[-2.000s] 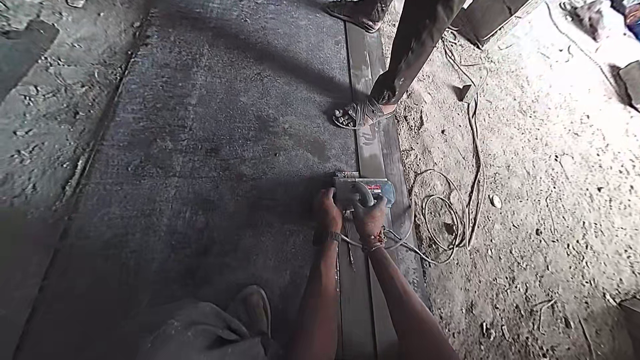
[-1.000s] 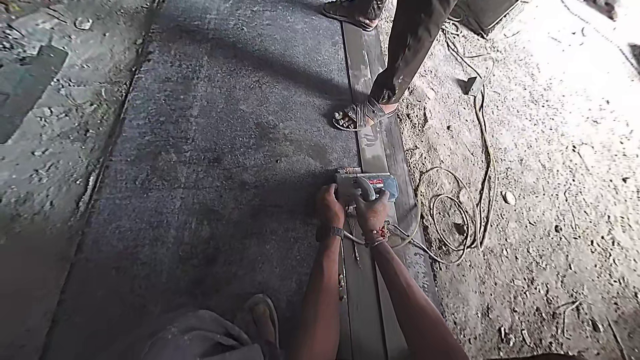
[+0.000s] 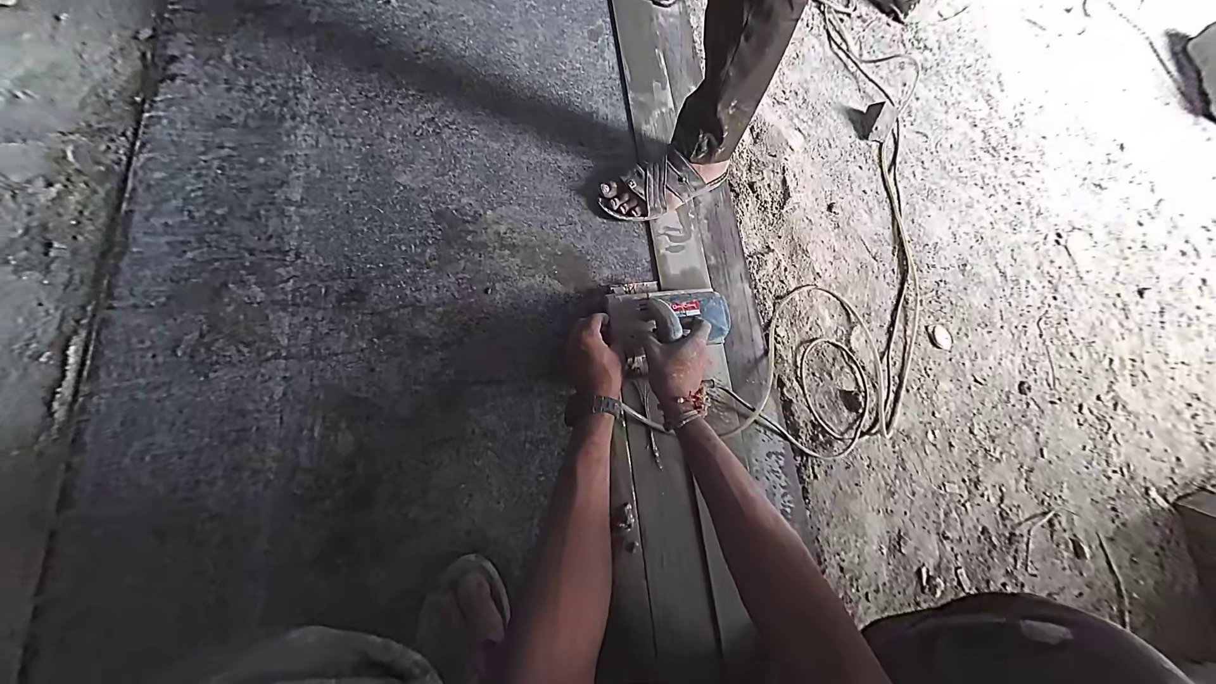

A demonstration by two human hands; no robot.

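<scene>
A handheld power cutter (image 3: 708,313) with a blue motor housing, a metal base plate and a curved handle rests across a long strip of grey stone or board (image 3: 679,256). My right hand (image 3: 678,366) is wrapped around its handle, with a red thread bracelet at the wrist. On the left side of the tool, my left hand (image 3: 595,356) grips the edge of the base plate; a dark watch is on that wrist. The fingertips and the blade under the plate are hidden. A pale cord runs from the tool past my wrists.
Another person's sandalled foot (image 3: 655,190) stands on the strip just beyond the tool. A wide dark slab (image 3: 380,285) lies to the left. Coiled cord (image 3: 836,351) and a small angular block (image 3: 879,121) lie on the rough, dusty ground to the right. My own foot (image 3: 465,608) is at the bottom.
Both hands stay on the tool, which shows no plain movement along the strip. The view has shifted a little. The other person's near foot remains in place.
</scene>
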